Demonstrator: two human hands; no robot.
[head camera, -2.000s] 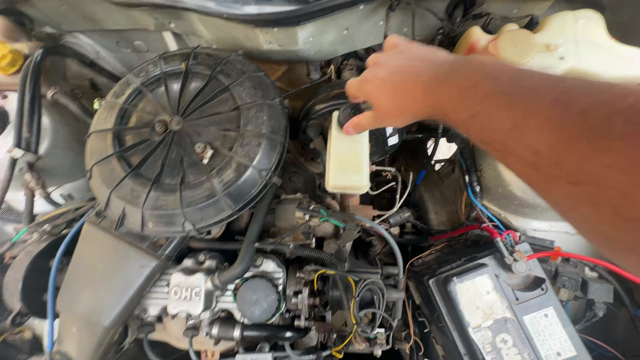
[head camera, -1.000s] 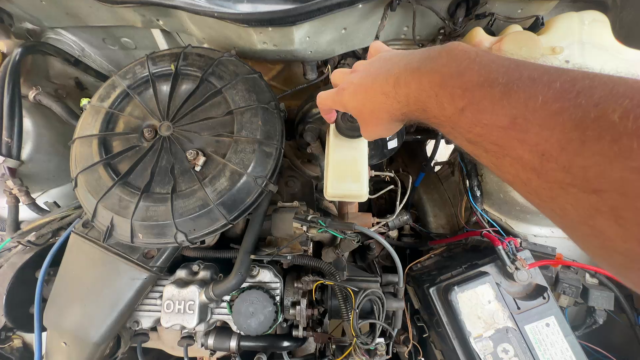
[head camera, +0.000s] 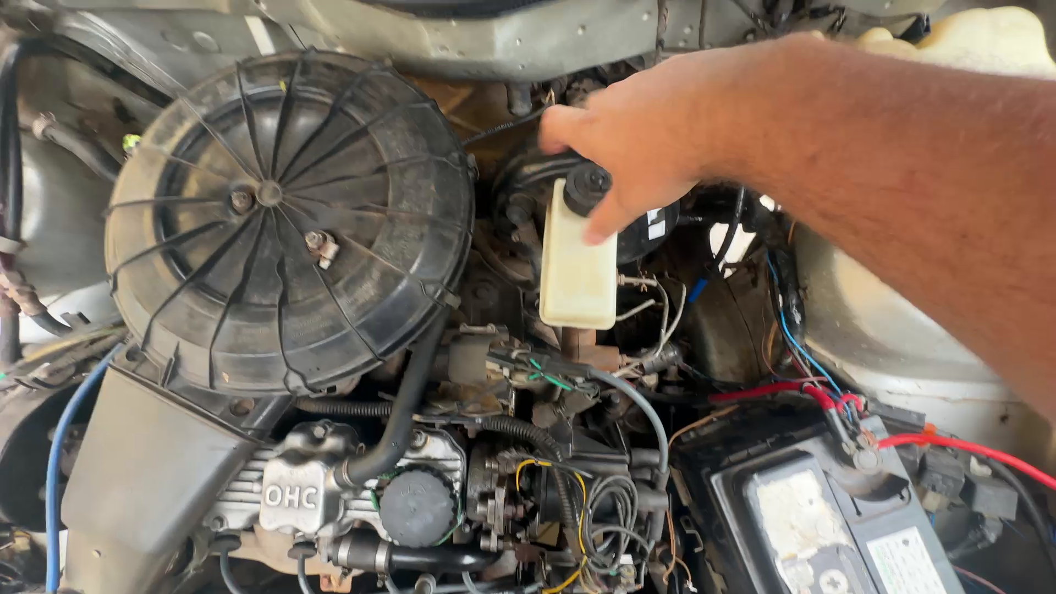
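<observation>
In the head view, one bare hand reaches in from the right edge; by its side of the picture and its thumb's place I take it for my right hand (head camera: 635, 140). Its thumb and a finger are spread around the black cap (head camera: 586, 186) of a cream plastic brake fluid reservoir (head camera: 579, 268). The thumb tip lies over the reservoir's upper right edge; whether it touches is not plain. The cap sits on the reservoir's top. Behind the hand, the black brake booster (head camera: 652, 231) is partly hidden. My left hand is out of the picture.
A round black air filter housing (head camera: 330, 165) fills the left. Below it lies the engine's valve cover (head camera: 289, 495) with a black oil filler cap (head camera: 418, 506). At the lower right stands a car battery (head camera: 792, 495) with red cables (head camera: 973, 448). A translucent plastic tank (head camera: 990, 41) is at the upper right.
The fingers were closed in around the reservoir's cap one second ago; now they are spread apart and more of the cap shows.
</observation>
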